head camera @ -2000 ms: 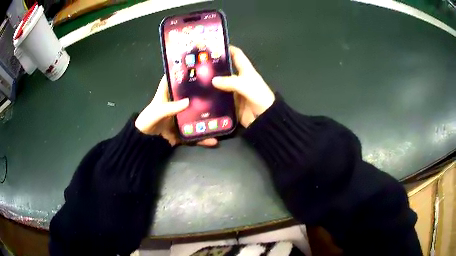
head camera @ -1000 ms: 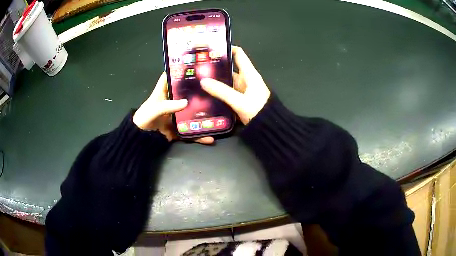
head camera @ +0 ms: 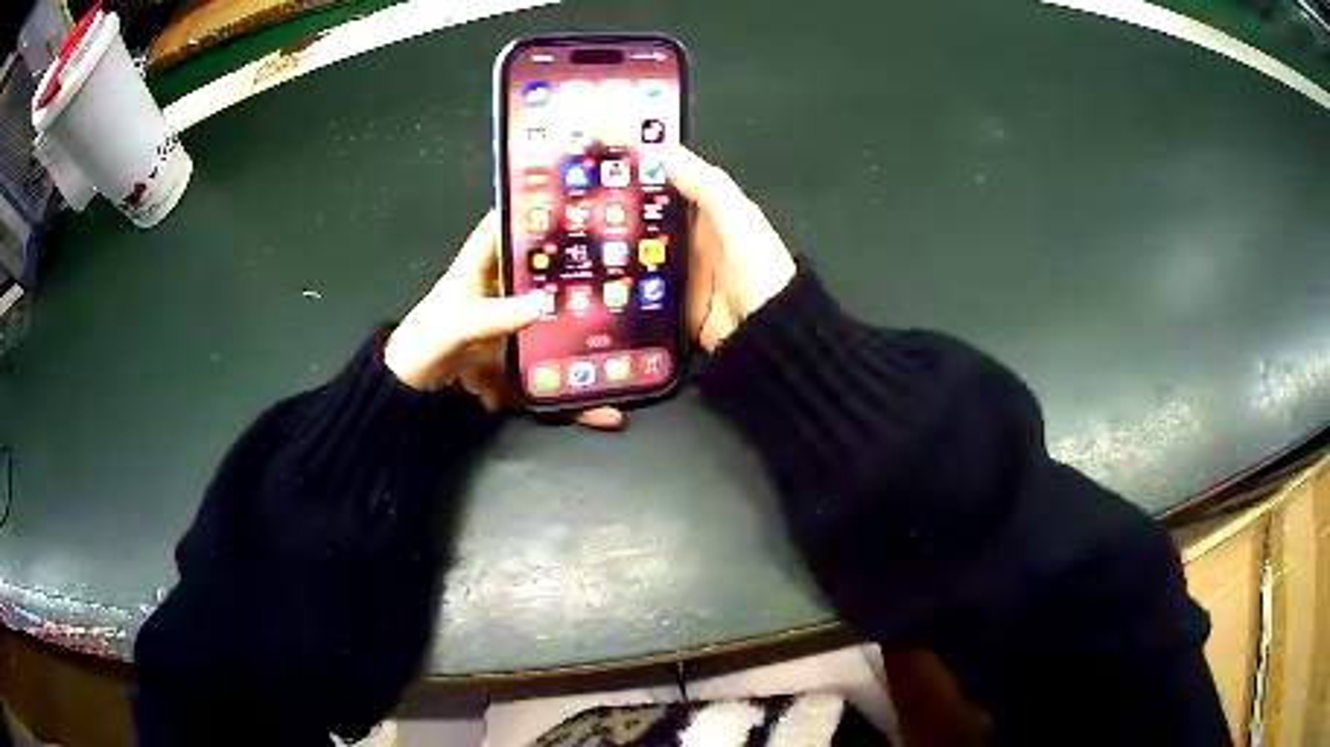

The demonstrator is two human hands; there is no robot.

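Observation:
A smartphone (head camera: 595, 248) with a black edge is held upright above the bench, its lit pinkish screen facing me and showing a grid of app icons. My left hand (head camera: 460, 321) grips the phone's lower left side, with the thumb over the lower left of the screen. My right hand (head camera: 734, 248) is at the phone's right side, with the thumb at the right edge of the screen, beside the upper icons. The fingers behind the phone are mostly hidden; one fingertip shows below its bottom edge. Both arms wear dark knitted sleeves.
A white tumbler (head camera: 117, 132) with a red lid stands on the dark green bench (head camera: 934, 190) at upper left. A grey-blue metal box is cut off at the left edge. A white rail (head camera: 328, 56) borders the bench. A brown cardboard box (head camera: 1284, 584) is below the bench edge at right.
The screen has gone from a page with few icons to one full of icons. My right thumb has moved from mid-screen up to the right edge. The phone has shifted slightly right.

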